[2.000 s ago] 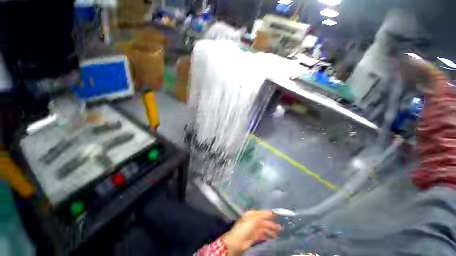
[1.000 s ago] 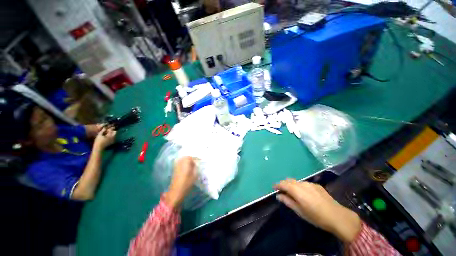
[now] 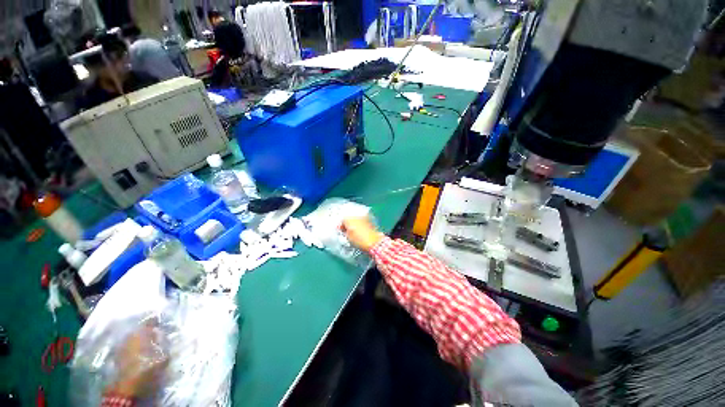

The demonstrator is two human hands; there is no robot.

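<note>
My left hand (image 3: 141, 359) is inside the large clear bag of white shells (image 3: 203, 338) at the lower left; plastic blurs its fingers and what they hold is hidden. My right hand (image 3: 362, 232) reaches into the small clear parts bag (image 3: 327, 221) near the bench edge; its fingertips are bent down at the bag and any part in them is too small to tell. Loose white shell halves (image 3: 258, 251) lie in a pile between the two bags on the green bench mat (image 3: 290, 338).
The welding press (image 3: 584, 103) stands right, over its white plate (image 3: 548, 284) with metal clamp bars and a green button (image 3: 550, 323). Yellow-black posts (image 3: 624, 270) flank it. Blue bins (image 3: 191, 211), bottles (image 3: 176, 261), a blue box (image 3: 306, 143) and a beige machine (image 3: 151, 135) stand behind.
The view has turned right toward the press. My right hand has moved from the bench edge to the small parts bag. My left hand has gone deeper into the large bag.
</note>
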